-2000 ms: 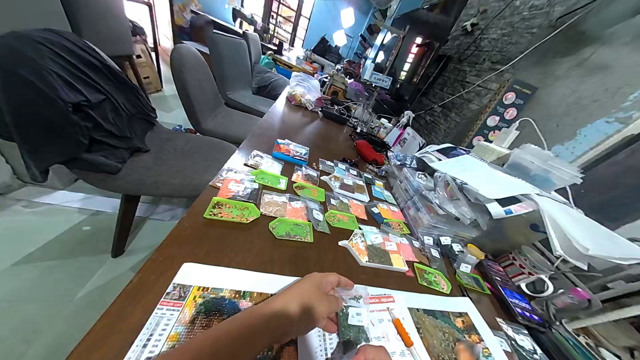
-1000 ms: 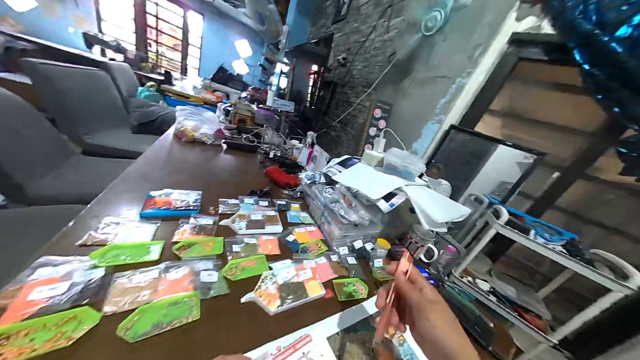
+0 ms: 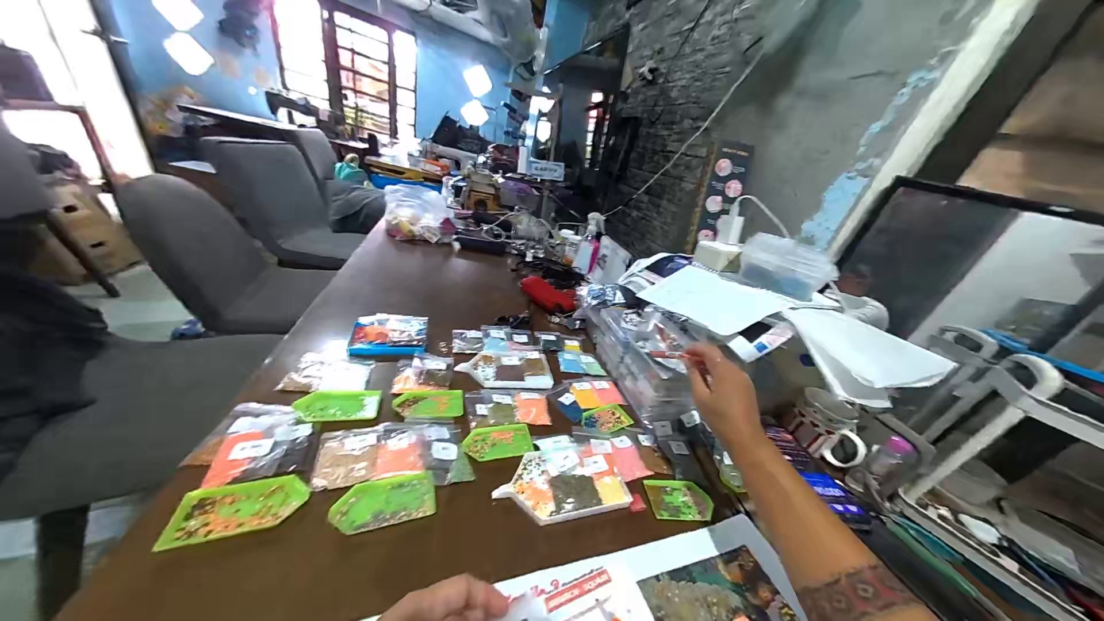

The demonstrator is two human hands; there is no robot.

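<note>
My right hand (image 3: 720,388) is raised at the right over the clear plastic boxes (image 3: 642,362), its fingers closed on a slim orange-brown pen-like tool (image 3: 668,354). At the bottom edge my left hand (image 3: 453,599) rests by the printed diamond-painting sheet (image 3: 724,582), its fingertips on a small pale piece, partly out of frame. Green trays (image 3: 384,502) holding small coloured beads stand in rows on the brown table. Among them lie clear bags of beads (image 3: 401,453) with white labels, and a white tray (image 3: 569,487) with more bags on it.
White papers (image 3: 711,297) and a lidded plastic container (image 3: 785,263) top the boxes. A mug (image 3: 824,427) and a phone (image 3: 832,496) are at the right. A red pouch (image 3: 548,295) lies farther back. Grey chairs (image 3: 194,250) line the left side.
My right hand has moved up and away from the sheet, over the plastic boxes, with the tool. The view has turned right, then partly back left.
</note>
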